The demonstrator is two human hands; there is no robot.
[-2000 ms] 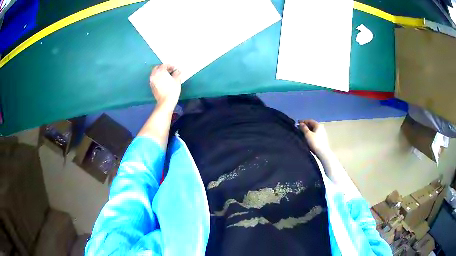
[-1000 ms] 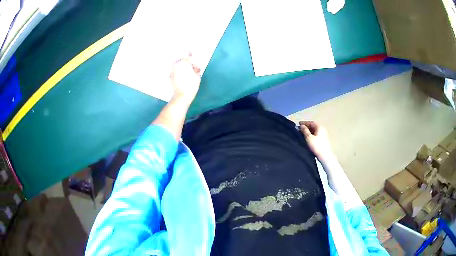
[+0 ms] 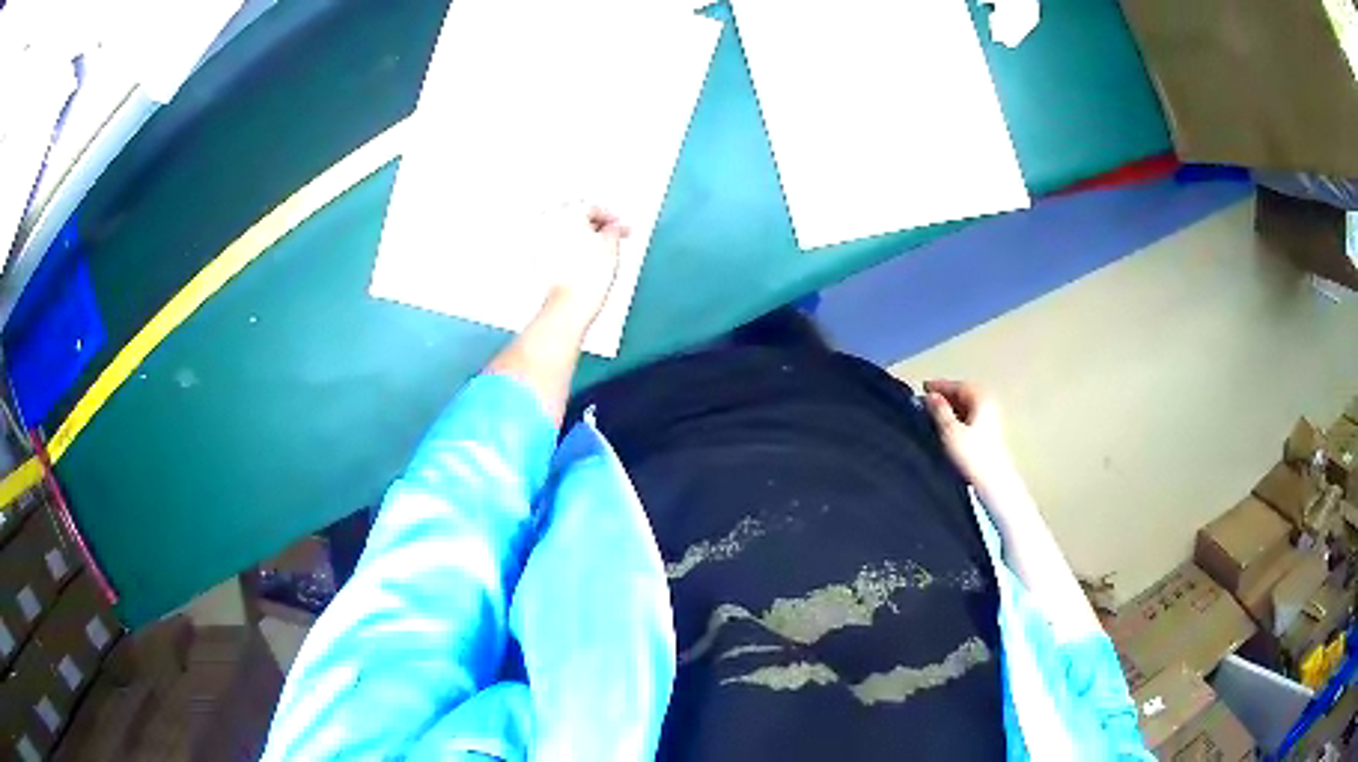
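Note:
A large white sheet (image 3: 507, 164) lies tilted on the green mat, and a second white sheet (image 3: 886, 127) lies to its right. Both look bare, with their far ends cut off by the picture's top. My left hand (image 3: 584, 271) is over the near right part of the first sheet, with its fingers curled. It is so overexposed against the white that I cannot tell if it holds anything. My right hand (image 3: 965, 420) is low beside my dark top, off the bench, with fingers bent close together. What is between its fingertips cannot be made out.
The green mat (image 3: 298, 395) has a yellow tape line (image 3: 194, 290) and a blue patch (image 3: 52, 335) at left. A small white scrap (image 3: 1014, 18) lies right of the sheets. A cardboard box (image 3: 1251, 90) stands at the bench's right end. Cardboard boxes (image 3: 1248, 539) are on the floor at right.
The view has turned and shifted over the bench. My left hand has moved from the first sheet's near corner onto the sheet, which now lies at another angle. My right hand stays beside my top.

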